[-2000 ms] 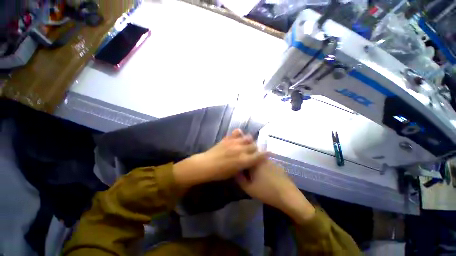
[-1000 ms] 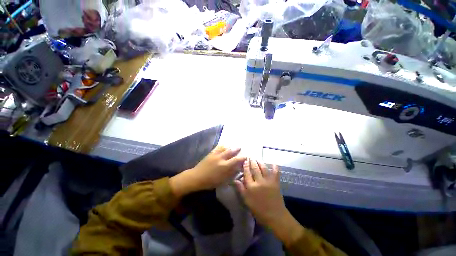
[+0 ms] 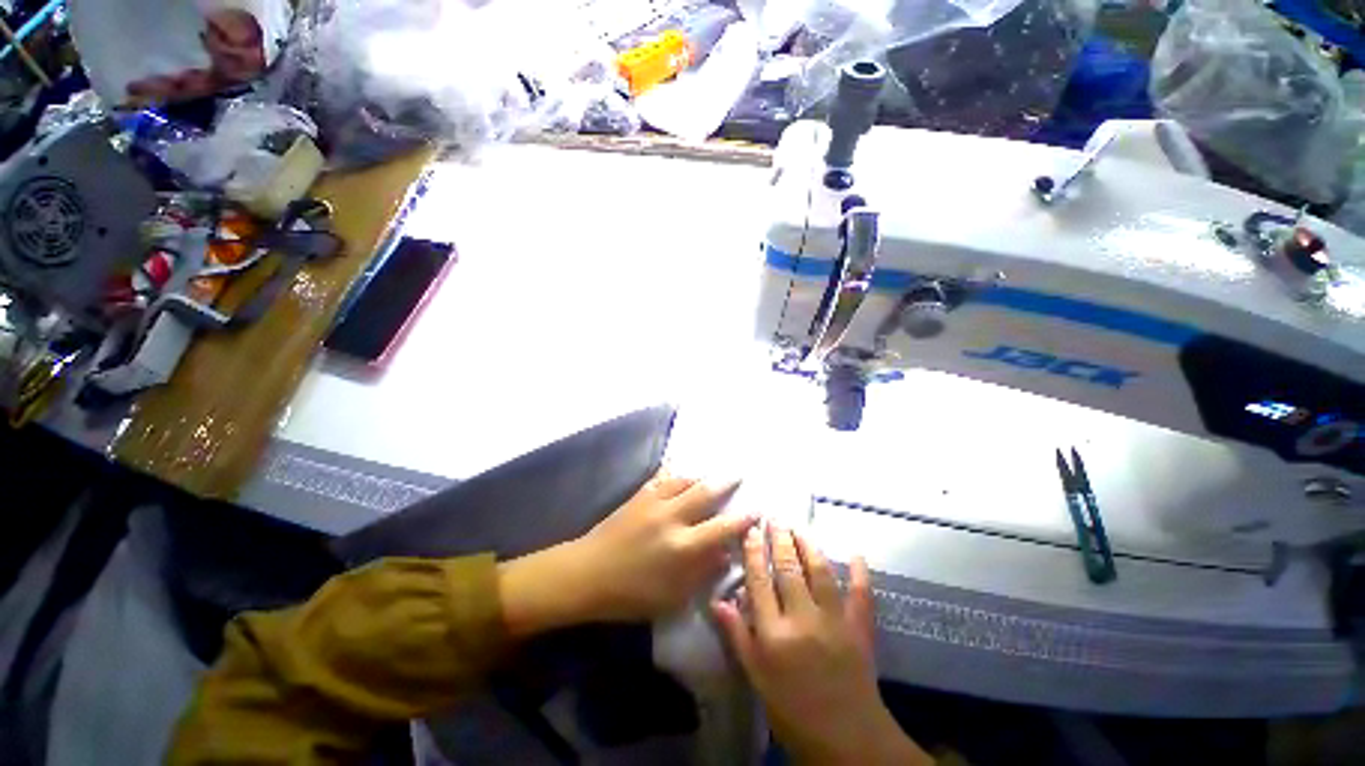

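A dark grey fabric panel (image 3: 517,486) lies over the table's front edge, its pointed end towards the machine. A whitish fabric piece (image 3: 704,659) hangs below my hands. My left hand (image 3: 674,546) and my right hand (image 3: 808,621) meet at the table edge with fingertips close together on the pale fabric. The part between the fingertips is small and washed out by glare. The white sewing machine (image 3: 988,307) stands behind and right of my hands, and the fabric is not under its needle area (image 3: 838,382).
Dark green thread snips (image 3: 1088,516) lie on the table (image 3: 554,270) at the right. A smartphone (image 3: 392,304) lies at the left. A grey motor-like box (image 3: 68,217) and clutter cover the brown table (image 3: 277,352). Plastic bags (image 3: 434,75) are behind.
From two seconds ago, my hands have gone from overlapping to side by side, and the panel's end has drawn away from the needle area. The view has tilted up and shifted.
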